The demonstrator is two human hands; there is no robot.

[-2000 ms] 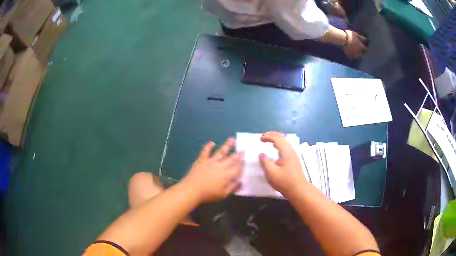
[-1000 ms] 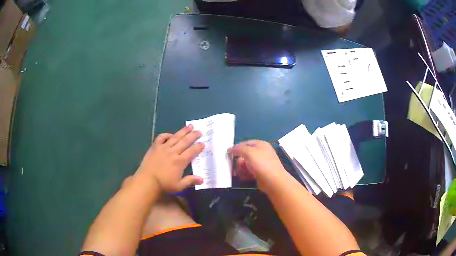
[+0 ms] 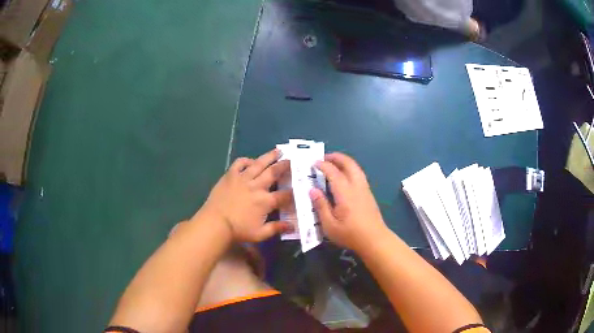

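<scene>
A printed white leaflet (image 3: pixel 302 195) lies near the tabletop's front edge, with a narrow flap folded over from its right side. My left hand (image 3: pixel 251 195) lies flat on the leaflet's left part with fingers spread. My right hand (image 3: pixel 344 200) has its thumb and fingertips on the leaflet's right folded edge. A fanned row of folded leaflets (image 3: pixel 459 209) lies to the right of my right hand. My fingers cover parts of the leaflet.
A dark smartphone (image 3: pixel 384 60) lies at the back of the green tabletop (image 3: pixel 384 123). An unfolded sheet (image 3: pixel 505 99) lies at the right. A black stamp with a silvery top (image 3: pixel 535 180) is by the right edge. A person's white sleeve (image 3: pixel 436 10) shows beyond the far edge.
The leaflet's right side has been folded over towards the left, making it narrower. My right hand has come onto its edge. The view has shifted, so the table items appear further right.
</scene>
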